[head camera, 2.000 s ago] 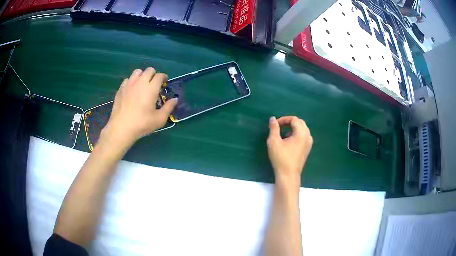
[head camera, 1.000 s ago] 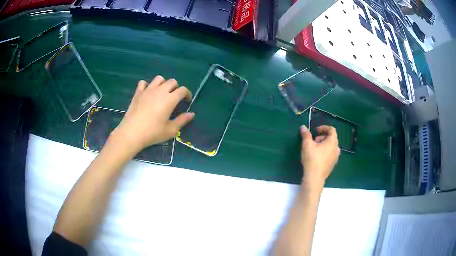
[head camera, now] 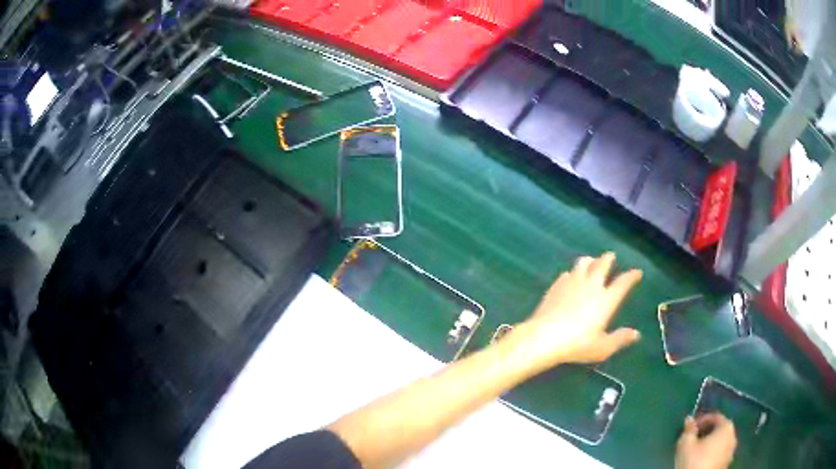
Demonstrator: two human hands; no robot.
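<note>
My left hand (head camera: 587, 316) is open, fingers spread, over the green surface, with the forearm crossing the white foam sheet. A phone middle frame (head camera: 610, 400) lies partly under that hand and forearm. More middle frames lie on the green: one (head camera: 466, 321) beside the foam edge, one upright (head camera: 371, 183) above it, and one tilted (head camera: 335, 114) farther up. My right hand (head camera: 706, 443) is at the bottom right, cut off by the picture's edge, with its fingertips at a smaller dark frame (head camera: 733, 400); its grip cannot be told. Another frame (head camera: 704, 328) lies above it.
A black compartment tray (head camera: 197, 266) is at left beside the white foam sheet (head camera: 302, 385). Along the far side are a red tray (head camera: 394, 32), a black slotted tray (head camera: 587, 137) with a red sign (head camera: 715, 206), a white roll (head camera: 699, 103) and a small white bottle (head camera: 744, 119).
The view has swung left, bringing the black tray and far trays into the picture. My left hand's fingers are more spread. My right hand is now near the bottom edge, at the smaller frame.
</note>
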